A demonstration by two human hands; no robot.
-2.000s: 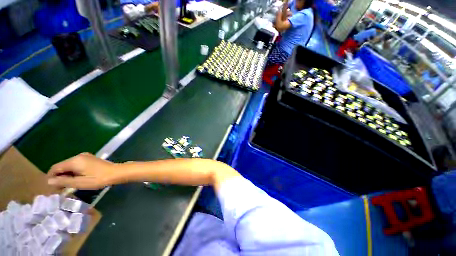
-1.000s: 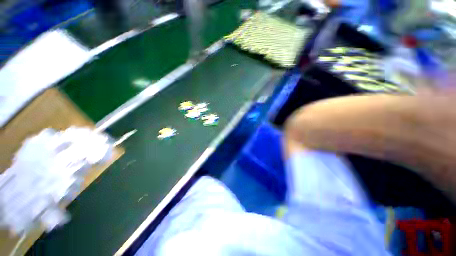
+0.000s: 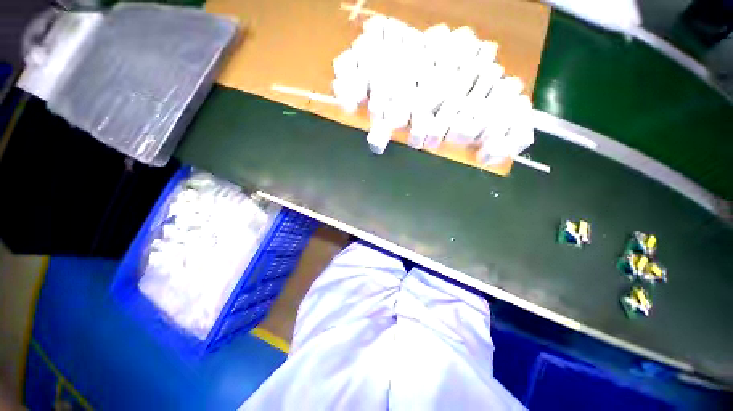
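Note:
A heap of white plastic housings (image 3: 434, 80) lies on the brown cardboard sheet (image 3: 289, 48) at the top middle. One housing at its front edge lies partly over the dark green bench (image 3: 362, 185). Several small circuit boards lie on the bench at the right: one alone (image 3: 575, 233) and a small group (image 3: 641, 265), each with yellow and white parts. Neither my left hand nor my right hand is in the picture. A blurred brownish patch at the lower left edge is too unclear to name.
A blue crate (image 3: 249, 281) full of white pieces stands below the bench at left. A clear plastic-wrapped stack (image 3: 145, 72) lies at upper left, near a black box (image 3: 64, 185). The green conveyor belt (image 3: 595, 88) runs beyond the metal rail (image 3: 635, 164).
The view has swung left and down. The forearm seen at the right a second ago is gone. The black crate and board tray have left the picture; the blue crate of white pieces has come in.

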